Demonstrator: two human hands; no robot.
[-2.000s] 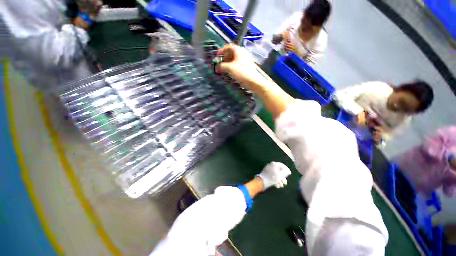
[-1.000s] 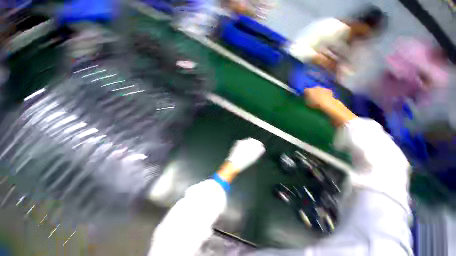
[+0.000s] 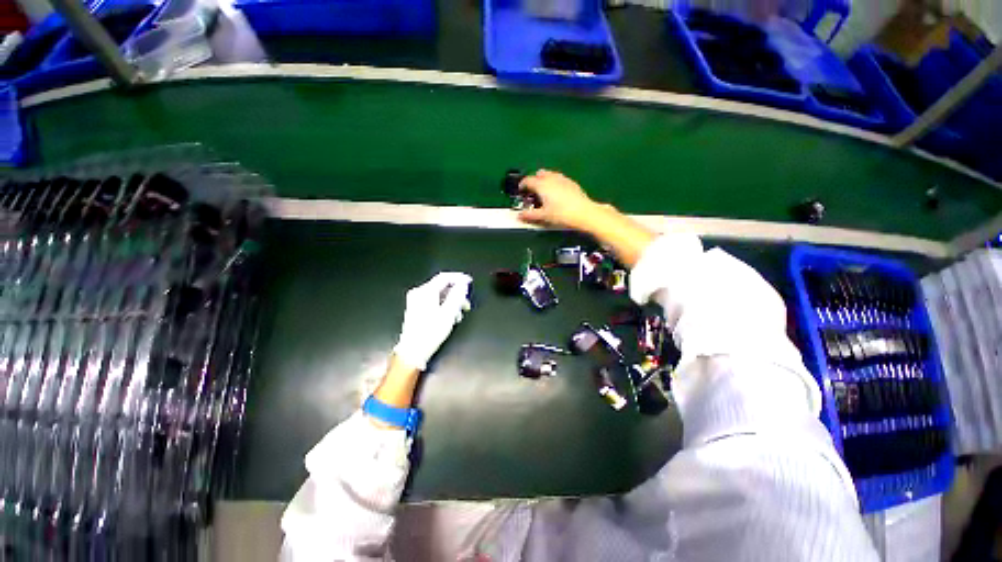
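My right hand (image 3: 558, 202), bare, is over the pale rail at the near edge of the green belt. Its fingertips are closed on a small black unit (image 3: 514, 182). My left hand (image 3: 432, 316), white-gloved with a blue wrist band, is low over the dark green bench, left of the loose units. Its fingers are curled, and a small grey patch shows at the fingertips; whether it holds anything cannot be told. A loose pile of wired sub-assemblies (image 3: 538, 285) lies on the bench below my right hand, some partly hidden by my right sleeve.
Stacked clear blister trays (image 3: 121, 362) stand at the left. A blue basket (image 3: 805, 329) with rows of black parts is at the right, beside pale ribbed trays (image 3: 972, 340). The green conveyor belt (image 3: 363, 137) carries a single unit (image 3: 811, 210). Blue bins (image 3: 500, 44) line its far side.
The view has swung to face the bench and belt squarely, bringing the right-hand basket into view. My right hand is now at the rail with a black unit. My left hand remains over the bench.
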